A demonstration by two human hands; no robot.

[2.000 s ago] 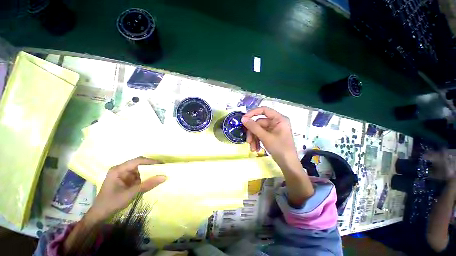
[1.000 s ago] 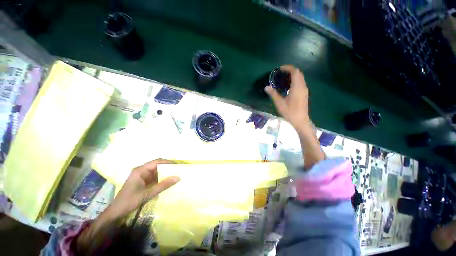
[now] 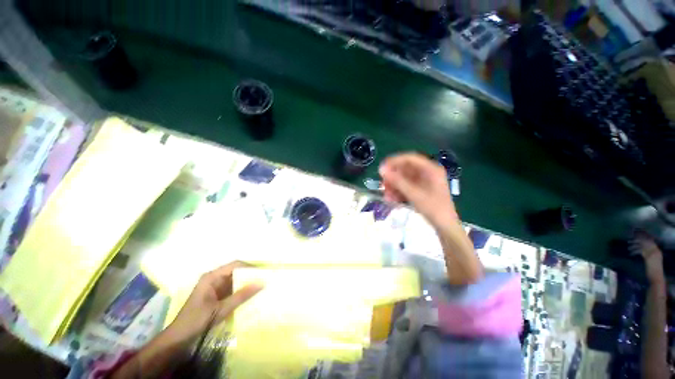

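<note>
My left hand (image 3: pixel 215 300) pinches the edge of a pale yellow sheet (image 3: pixel 300 311) at the bench's near side. My right hand (image 3: pixel 418 185) is raised by the green belt's near edge, fingers curled and blurred; whether it holds anything cannot be told. One black cylindrical unit (image 3: pixel 311 217) stands on the bench beyond the sheet. Another black unit (image 3: pixel 359 152) stands on the belt, left of my right hand and apart from it. A small pale piece (image 3: pixel 372 183) shows near my right fingertips.
More black units (image 3: pixel 254 100) stand along the green belt (image 3: pixel 311 66). A thick yellow sheet stack (image 3: pixel 89 222) lies at left. An orange-yellow tab (image 3: pixel 381 320) shows beside the sheet. Black trays (image 3: pixel 573 96) lie beyond the belt. Another person's arm (image 3: pixel 654 318) is at far right.
My right hand has let go of a black unit on the belt and drawn back towards the bench. Earlier it was at a second unit on the bench, now gone from there. My left hand keeps its hold.
</note>
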